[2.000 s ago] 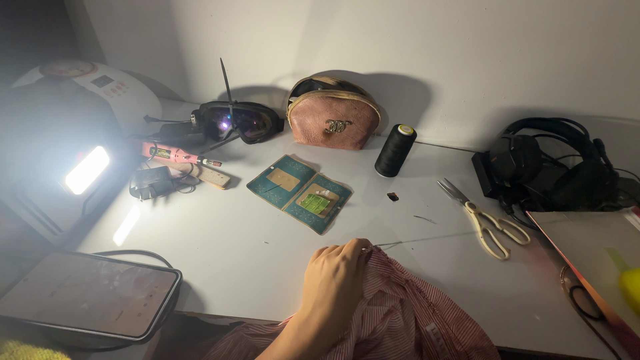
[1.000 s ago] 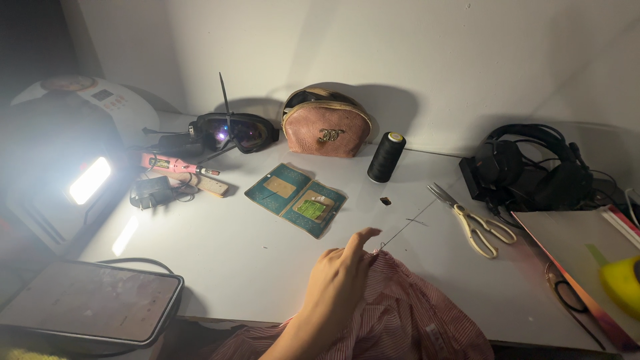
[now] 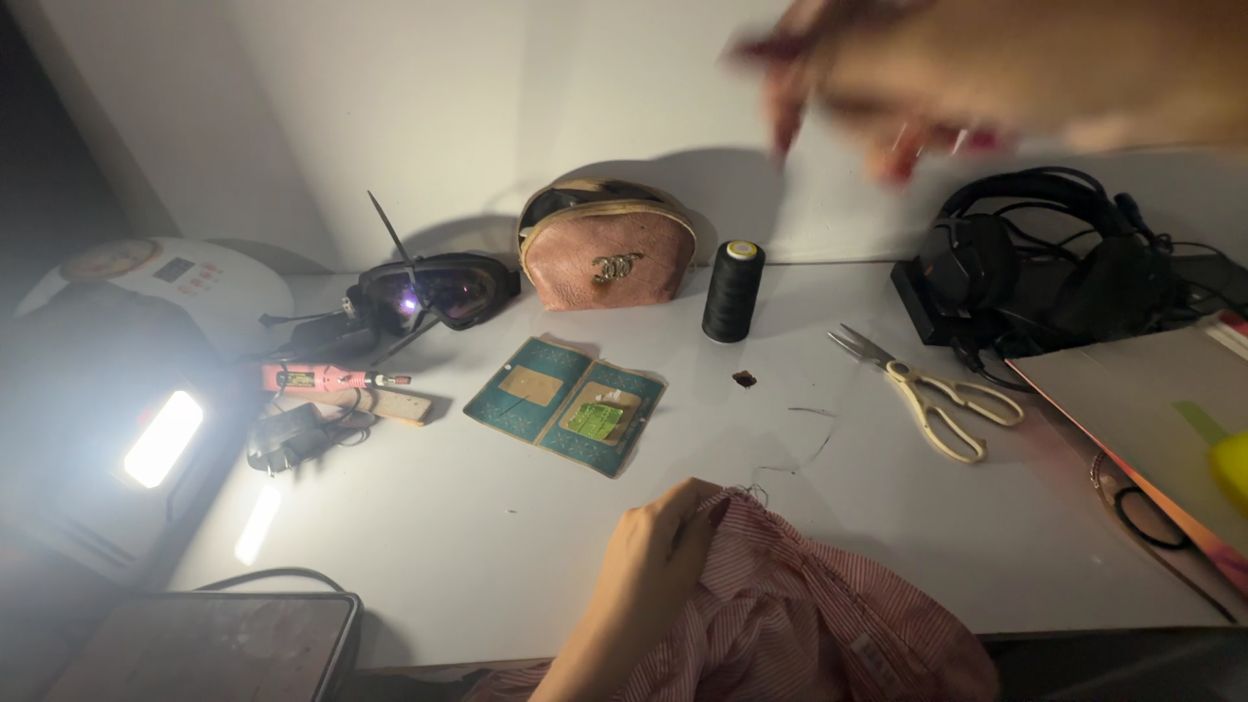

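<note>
My left hand (image 3: pixel 658 556) pinches the edge of a red-and-white striped cloth garment (image 3: pixel 790 595) at the front of the table. Dark thread (image 3: pixel 756 490) lies in loops by the pinched edge and trails over the white tabletop. High at the upper right, my right hand (image 3: pixel 877 97) is blurred, its fingers bent; whether it holds anything cannot be told. Scissors with cream handles (image 3: pixel 921 390) lie with blades slightly apart, right of a standing spool of black thread (image 3: pixel 733 292). An unfolded green needle booklet (image 3: pixel 565 405) and a small dark scrap (image 3: pixel 744 378) lie near the spool.
A pink zipped pouch (image 3: pixel 609 253) and dark goggles (image 3: pixel 439 292) stand along the wall. Headphones (image 3: pixel 1033 253) and a folder (image 3: pixel 1150 400) are at right. Leftward are a bright lamp (image 3: pixel 164 439), a pink rotary tool (image 3: pixel 322 378), a black adapter (image 3: pixel 288 439) and a tablet-like device (image 3: pixel 195 648).
My right hand has come into view at the upper right. The thread that ran straight from the cloth now lies slack and curved. My left hand stays at the cloth's edge.
</note>
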